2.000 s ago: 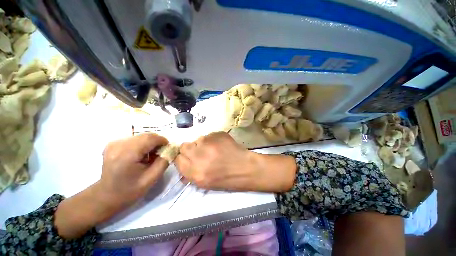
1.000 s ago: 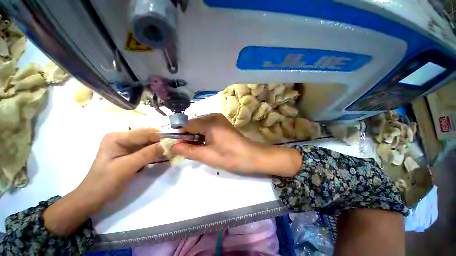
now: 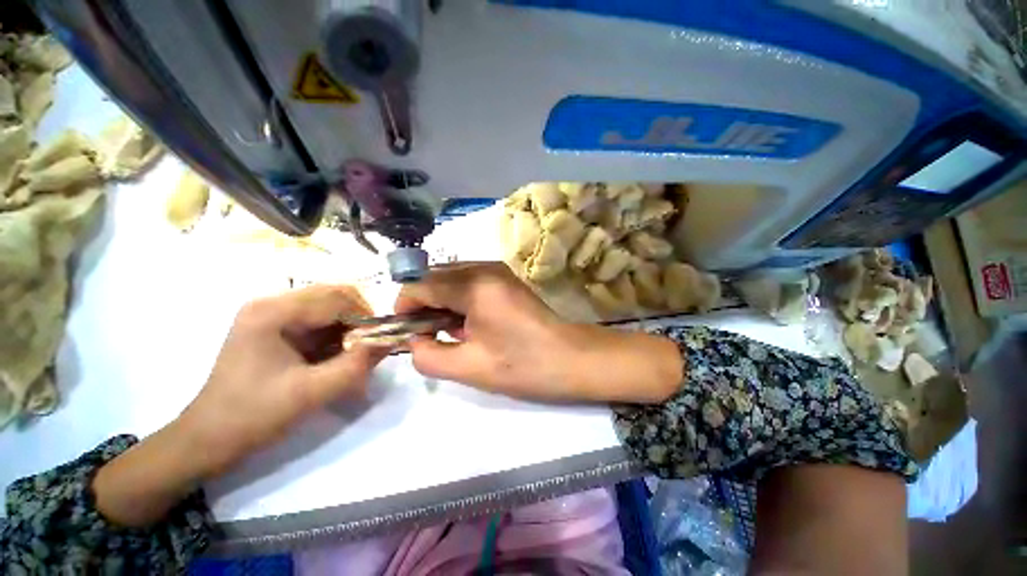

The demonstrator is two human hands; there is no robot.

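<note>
A small beige fabric piece lies between my fingertips, just in front of the needle area, mostly hidden by the fingers. My left hand pinches its left side. My right hand holds a thin dark metal tool, tweezers or snips, laid along the piece. The tool's tip end reaches my left fingers. The grey round part of the sewing machine is just behind my right fingertips. Whether the tool's points grip the cloth cannot be told.
Sewn puffy tan lumps are heaped under the machine arm. Loose beige cloth lies at the left. More beige pieces lie at the right, near a cardboard box. Ruler tape runs along the table front.
The dark tool, pointing down to the front two seconds ago, now lies across between both hands. My left fingers have closed further over the cloth, so less of it shows than one second ago.
</note>
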